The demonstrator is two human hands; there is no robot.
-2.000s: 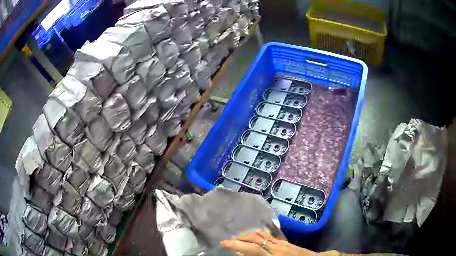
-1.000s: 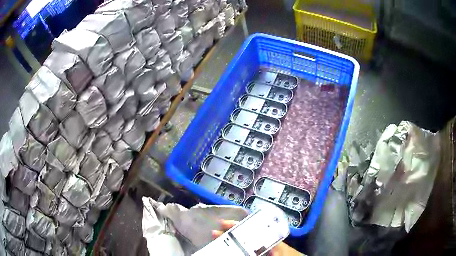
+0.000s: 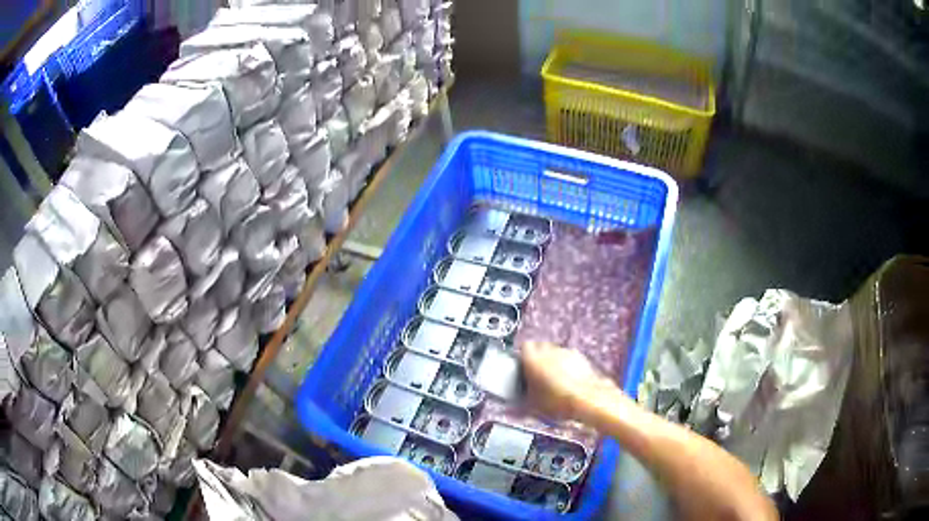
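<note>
My right hand point(image 3: 558, 379) reaches from the lower right into the blue plastic crate point(image 3: 324, 417). It holds a silver lock housing point(image 3: 496, 368), blurred, above the pink liner, close to the left row. Several housings point(image 3: 462, 314) lie overlapping in that row, rounded ends towards the liner. A separate housing point(image 3: 530, 451) lies at the near right, with another partly under it. A loose wrapping paper point(image 3: 331, 493) shows at the bottom edge. My left hand is not visible.
A high bank of wrapped housings point(image 3: 158, 267) stands on a wood-edged bench at left. A yellow crate point(image 3: 626, 114) sits behind the blue one. Crumpled discarded paper point(image 3: 779, 377) is at right, beside a brown drum or carton point(image 3: 902, 366).
The housing, out of its paper and over the near crate edge a second ago, is now inside the crate in my right hand. The paper has dropped lower in view. The view has shifted.
</note>
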